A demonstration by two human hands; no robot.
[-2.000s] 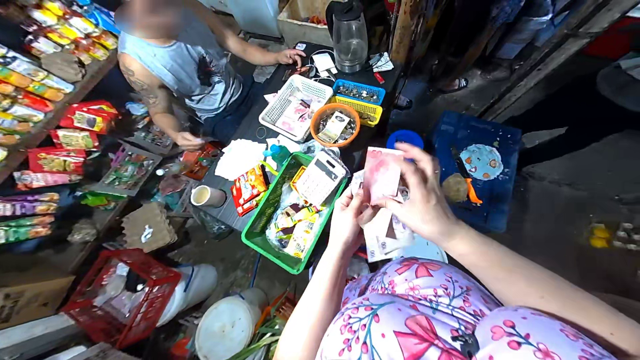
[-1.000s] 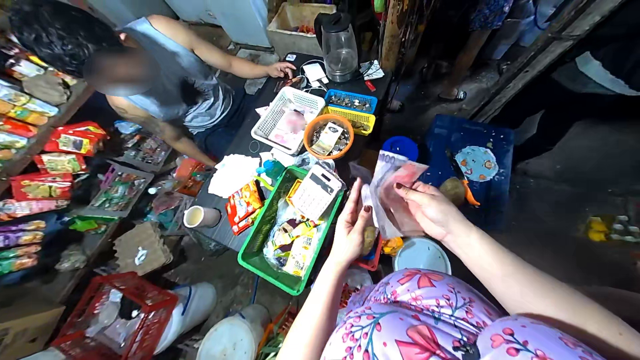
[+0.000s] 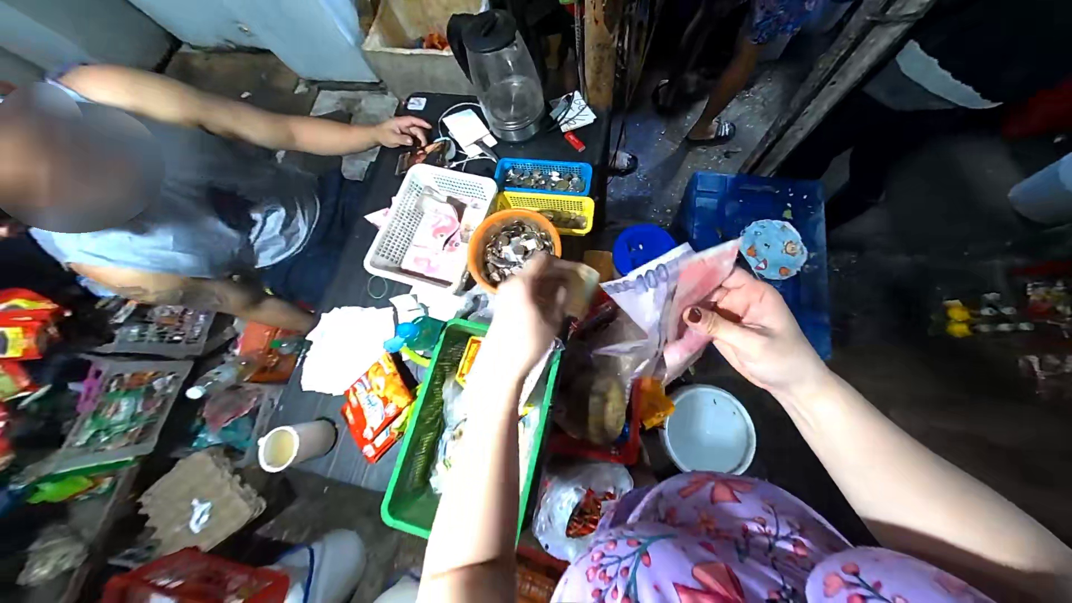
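My right hand [image 3: 745, 331] grips several banknotes [image 3: 670, 293], reddish and pale, fanned apart above the items on the right. My left hand [image 3: 536, 310] is blurred beside the orange bowl of coins [image 3: 512, 249]; a yellowish paper, perhaps a banknote [image 3: 578, 289], shows at its fingers. Banknotes lie in the white plastic basket [image 3: 385, 243] to the left of the bowl. Behind the bowl are a blue basket of coins [image 3: 544, 177] and a yellow basket [image 3: 586, 216]. The green plastic basket [image 3: 410, 469], holding packets, lies partly hidden under my left forearm.
Another person [image 3: 209, 184] sits at the left, one hand at a phone on the table. An electric kettle [image 3: 507, 92] stands at the back. A cup [image 3: 293, 444] and a red packet [image 3: 377, 402] are near the left edge. A white lid or tub [image 3: 708, 431] and a blue crate [image 3: 754, 201] lie right.
My left hand has left the banknotes in my right hand and moved left, toward the coin bowl. The view is nearer the table.
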